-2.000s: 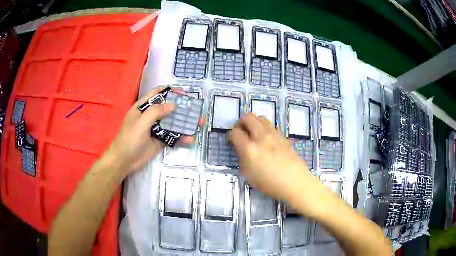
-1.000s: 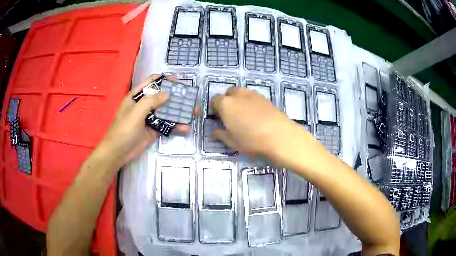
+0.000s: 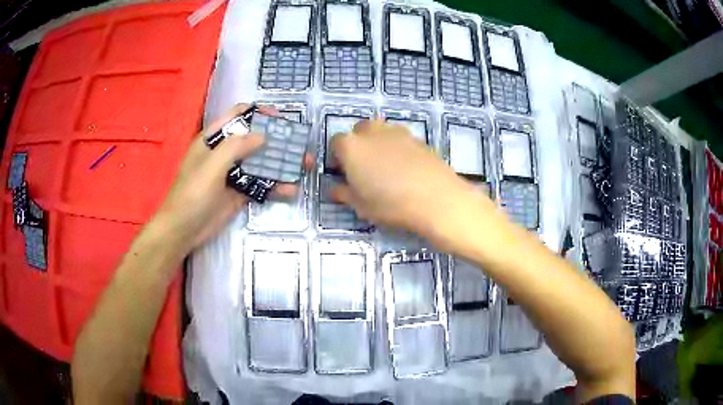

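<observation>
My left hand [image 3: 214, 178] holds several keypads over the left end of the middle row. A grey-faced keypad [image 3: 277, 148] lies on top, with black keypads [image 3: 252, 183] sticking out beneath. My right hand [image 3: 384, 174] is bent over the second front housing [image 3: 346, 217] of the middle row, fingertips at its keypad area. I cannot tell if it holds anything. The top row housings [image 3: 407, 75] show grey keys. The front row housings [image 3: 342, 344] have pale keypad areas. A housing under my left hand is mostly hidden.
The red tray [image 3: 119, 186] lies at the left with a few loose keypads [image 3: 33, 245] and a purple strip [image 3: 102, 157]. At the right, a clear blister tray [image 3: 650, 206] of black keypads lies beside loose keypads [image 3: 600, 194]. The green conveyor belt [image 3: 587, 39] is behind.
The whole scene has shifted upward in view. My right hand has moved left and up from the middle of the row to the second housing. My left hand still holds the keypads.
</observation>
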